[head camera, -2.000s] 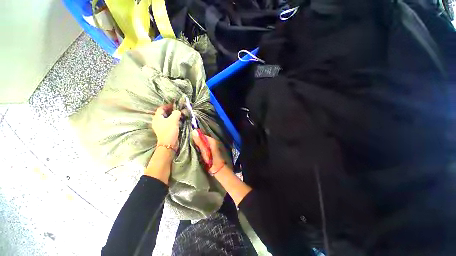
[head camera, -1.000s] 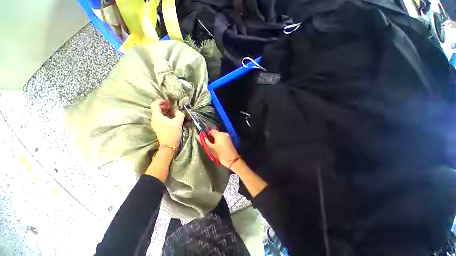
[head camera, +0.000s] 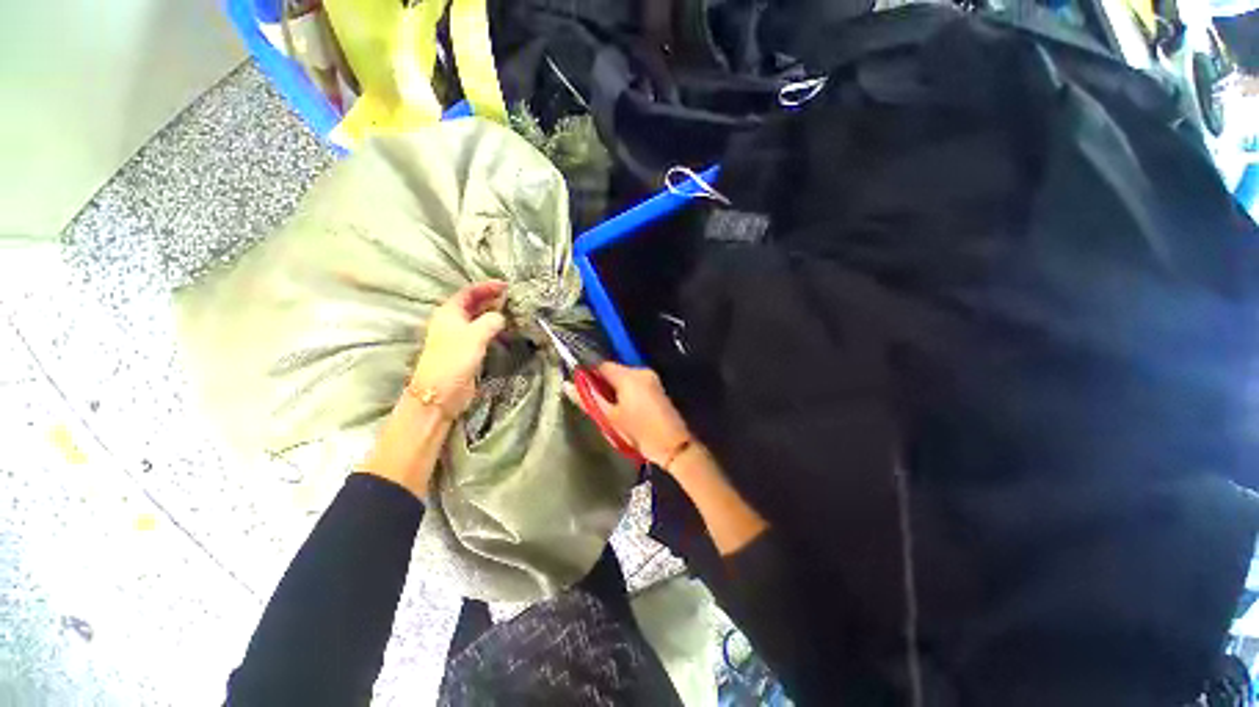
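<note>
A full khaki-green woven sack (head camera: 345, 263) stands in front of me, its mouth gathered into a tight knot of folds. My left hand (head camera: 460, 339) pinches the gathered cloth at the sack mouth with thumb and fingers. My right hand (head camera: 628, 412) holds red-handled scissors (head camera: 603, 409). Their silver blades point up and left, with the tips at the gathered mouth. The blades look nearly closed. Any tie at the mouth is too small to make out.
A large pile of black garments (head camera: 953, 345) fills the right, over a blue crate rim (head camera: 608, 307). Yellow strips (head camera: 387, 62) lie in another blue crate (head camera: 283, 76) at the top left. Speckled floor (head camera: 180, 180) shows at the left, beside a pale green surface (head camera: 104, 97).
The scissors and my right hand have moved down and right. My left hand has shifted its hold at the sack mouth, and the wrist has moved left. More folds below the knot have opened out.
</note>
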